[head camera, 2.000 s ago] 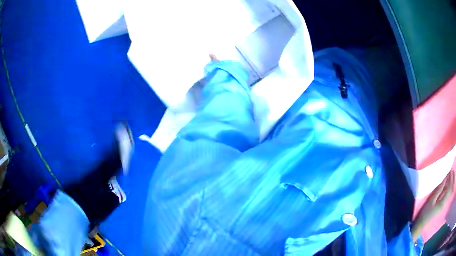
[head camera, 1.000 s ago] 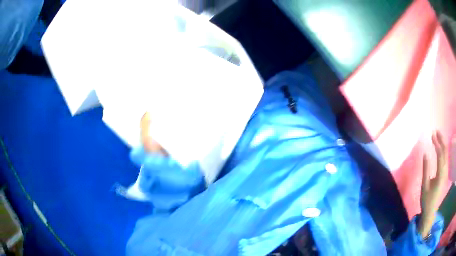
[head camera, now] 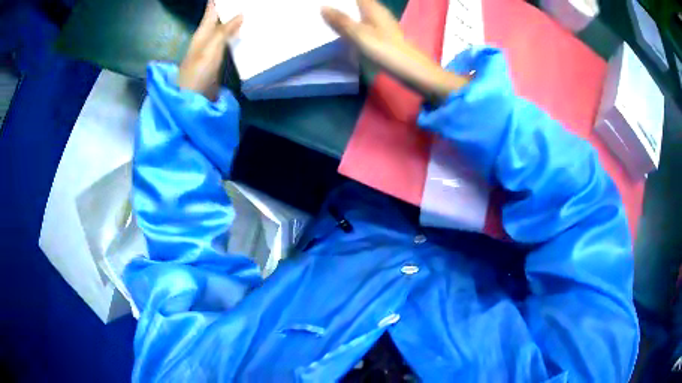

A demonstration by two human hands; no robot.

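A stack of flat white boxes [head camera: 288, 45] is at the top centre, left of the red-pink mat [head camera: 389, 142]. My left hand [head camera: 206, 52] grips its left side, thumb at the top edge. My right hand [head camera: 385, 48] reaches across from the right, with its fingertips at the stack's upper right; whether it grips is unclear. The white label strip [head camera: 453, 191] runs down the mat under my right forearm, with black print near its far end. The top of the stack is cut off by the picture's edge.
More white boxes with small black print [head camera: 632, 112] are stacked at the mat's right edge. Further white boxes [head camera: 572, 9] are at the top right. The dark green tabletop [head camera: 299, 127] shows around the mat. An open white carton [head camera: 82, 202] with crumpled liner stands at the lower left.
The view has swung from the carton and blue floor to the table. My left hand has left the carton and is at the white stack. My right hand has moved from the mat to the stack.
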